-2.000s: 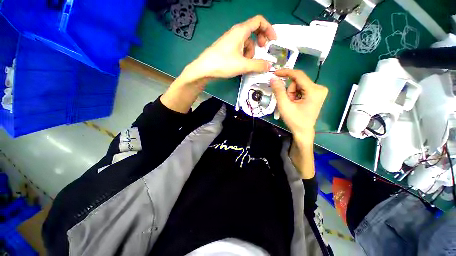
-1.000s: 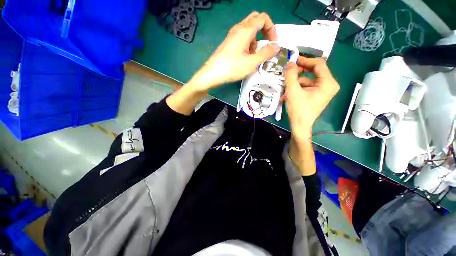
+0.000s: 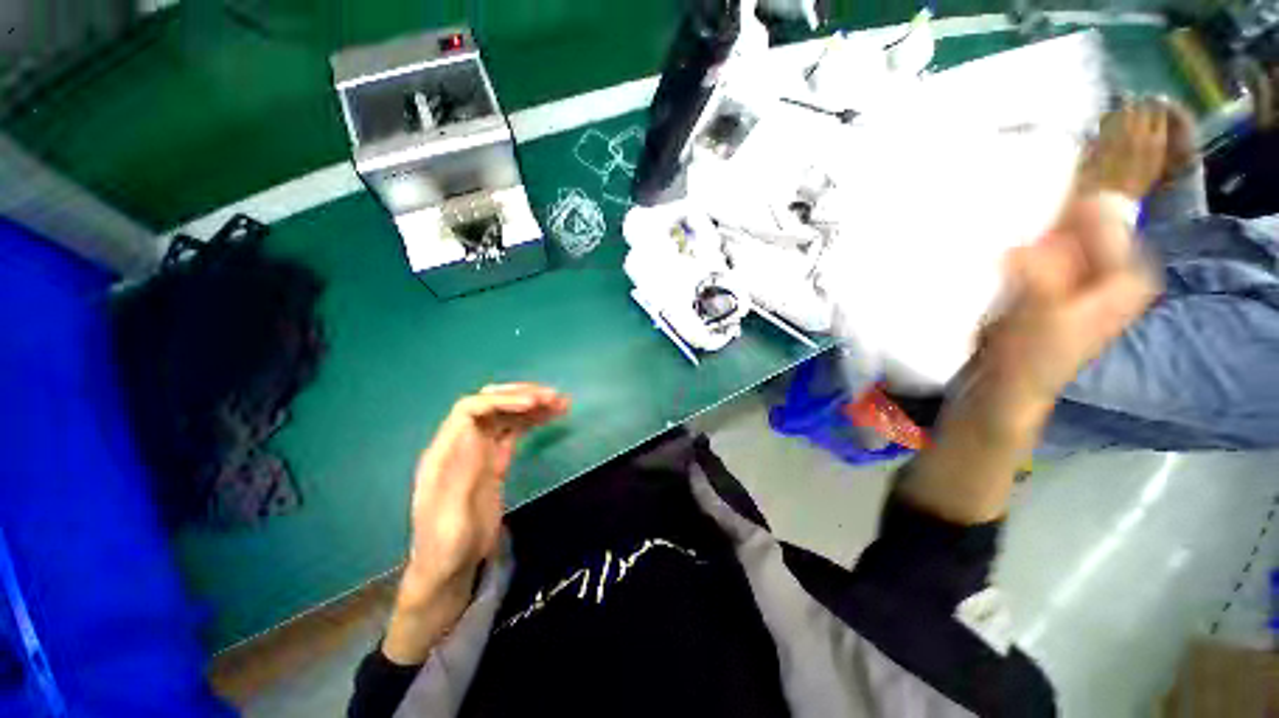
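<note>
My left hand (image 3: pixel 470 484) is over the green mat at the near edge, fingers apart and empty. My right hand (image 3: pixel 1066 302) is stretched out far to the right and blurred, at the edge of a large, overexposed white shape (image 3: pixel 940 225). Whether it grips anything there cannot be told. White camera housings (image 3: pixel 683 274) lie crowded together left of that shape, with dark round openings and wires showing. The housing from the earlier frames cannot be singled out.
A grey-white screw feeder (image 3: pixel 442 161) stands beyond the mat, with thin sealing rings (image 3: pixel 575 222) beside it. Dark plates (image 3: pixel 225 379) are heaped at left by a blue bin (image 3: pixel 84 519). Another person's hand (image 3: pixel 1143 147) is at far right.
The view has swung to the right. Both hands have left the white housing. My left hand is now empty, and my right hand has moved far right to the bright white shape.
</note>
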